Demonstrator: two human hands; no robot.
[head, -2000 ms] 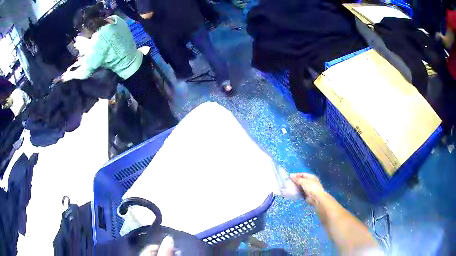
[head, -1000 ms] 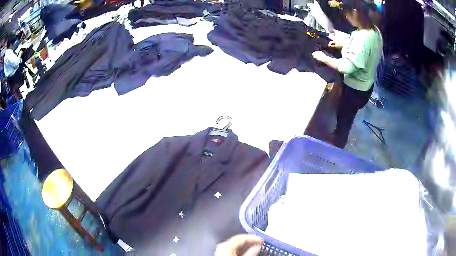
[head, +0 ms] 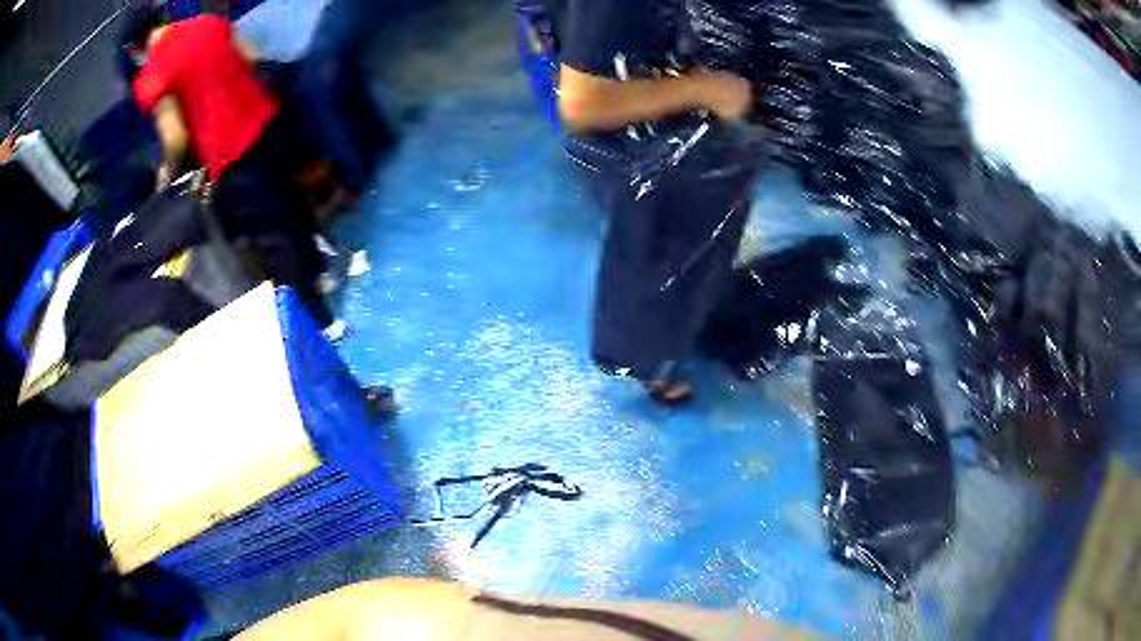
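Note:
A blurred bare forearm, seemingly my right arm with the right hand [head: 388,610] at its left end, crosses the bottom edge. Its fingers and anything in them are cut off. A dark thin strip lies along the arm. My left hand is not in view. Nearest ahead, thin dark hangers [head: 507,488] lie on the blue floor. At the left, a blue slatted crate [head: 344,420] bears a tan cardboard sheet [head: 207,420]. Dark cloth [head: 138,282] lies behind it.
A person in dark clothes [head: 669,238] stands ahead beside dark garments in shiny plastic covers [head: 882,451]. A person in a red top [head: 219,94] bends at the upper left. A white surface [head: 1045,107] shows at the upper right. A tan and blue edge [head: 1101,564] shows at the lower right.
The view has swung away from the white table and the jacket on it. The blue crate with the white contents and my hand at its rim are out of view. An arm now crosses the bottom.

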